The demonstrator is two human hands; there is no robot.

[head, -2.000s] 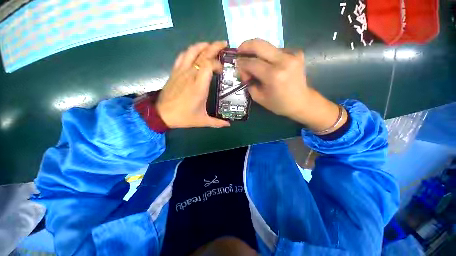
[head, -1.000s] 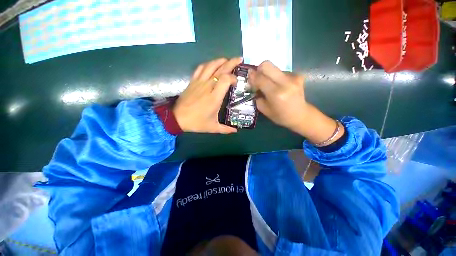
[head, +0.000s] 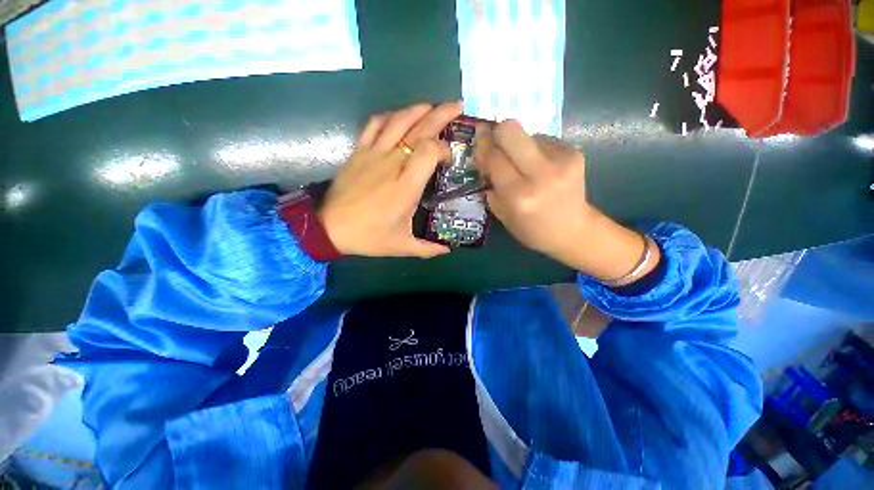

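An open phone assembly (head: pixel 462 222) with a maroon frame and green and silver board lies upright on the dark green bench. My left hand (head: pixel 385 187) holds it from the left, fingers at its top edge and thumb at its bottom edge. My right hand (head: pixel 535 187) is over its right side, shut on dark tweezers (head: pixel 462 191) whose shaft crosses the middle of the board towards the left. The fingers hide part of the board. Whether the tweezers hold a small piece cannot be told.
A narrow pale blue-white sticker sheet (head: pixel 511 59) lies just beyond the phone. A wider sheet (head: pixel 182 50) lies at far left. Small white parts (head: pixel 706 81) are scattered beside a red bin (head: pixel 757 67) at upper right. Clear plastic (head: pixel 767 282) shows at the right edge.
The tweezers now lie flatter across the board than before. Both hands stay at the phone. The whole view has shifted slightly.
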